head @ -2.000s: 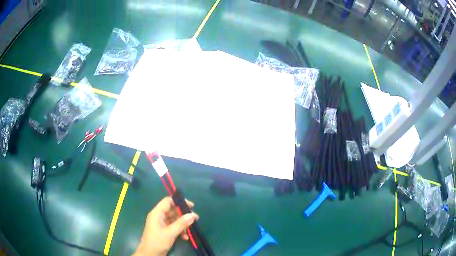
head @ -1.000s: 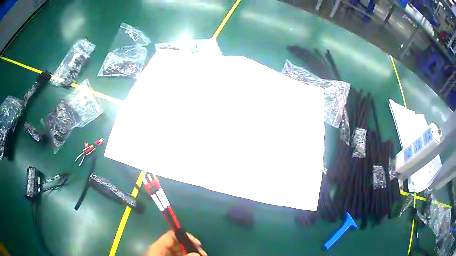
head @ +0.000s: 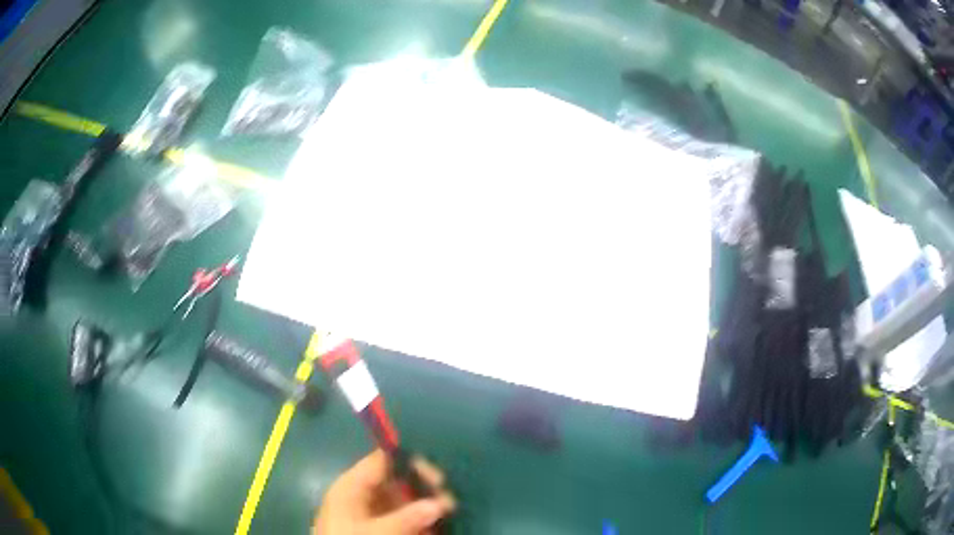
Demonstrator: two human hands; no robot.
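My left hand (head: 382, 496), at the bottom centre and partly cut off by the frame's edge, is closed around the red power leads (head: 379, 421). The leads point up and to the left, with a white band below their red tips. Black covering shows on the leads inside my grip; the rest of the harness is hidden or out of the picture. The tips overlap or lie close to the lower left edge of the large white paper sheet (head: 492, 240). The frame is blurred. My right hand is not in view.
Black sleeve bundles (head: 785, 345) lie right of the sheet, with a blue T-shaped tool (head: 741, 467) below them. Clear bags (head: 167, 214), a small red-tipped cable assembly (head: 209, 280) and a film-wrapped piece (head: 251, 363) lie left. A white block (head: 902, 303) stands far right.
The view has shifted, first moving the table's items down, then slightly up and right. My left hand keeps hold of the leads. The second blue tool has mostly left the picture at the bottom.
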